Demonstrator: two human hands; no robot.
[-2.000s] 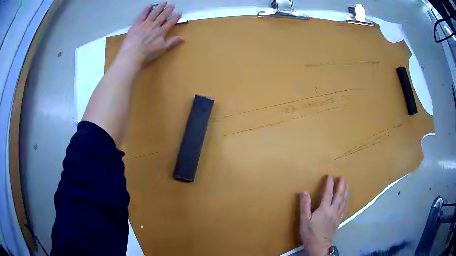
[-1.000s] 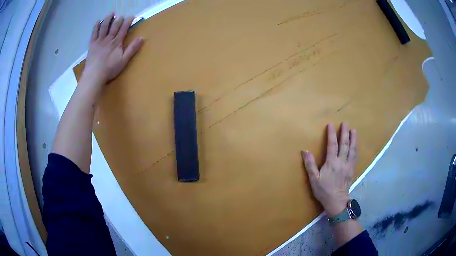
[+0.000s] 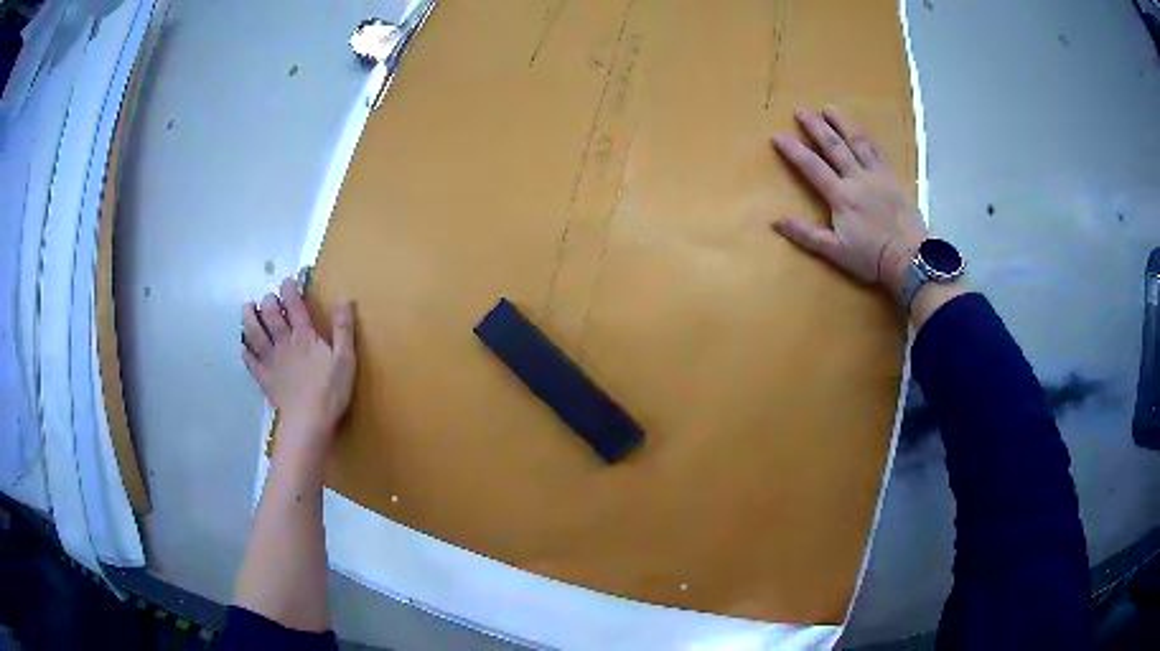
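Note:
The tan pattern template (image 3: pixel 712 318) lies on white stacked fabric (image 3: pixel 509 588), which shows beyond its left, right and near edges. My left hand (image 3: pixel 302 363) rests at the pattern's left edge, with a small piece of metal at its fingertips; whether it grips this is hard to tell. My right hand (image 3: pixel 855 204) lies flat on the pattern near its right edge, fingers spread and holding nothing. A dark weight bar (image 3: pixel 560 382) lies tilted on the pattern between my hands.
A silver clamp (image 3: pixel 379 48) grips the lay's upper left edge. A pile of white cut pieces with a tan edge (image 3: pixel 76 293) lies at the table's far left. A dark metal object (image 3: pixel 1147 350) is at the right rim. The grey table (image 3: pixel 1018 140) has a dark smudge.
The pattern and lay have turned anticlockwise in view, so their long axis now points away from me. The weight bar has turned with them. Both hands stay on the lay.

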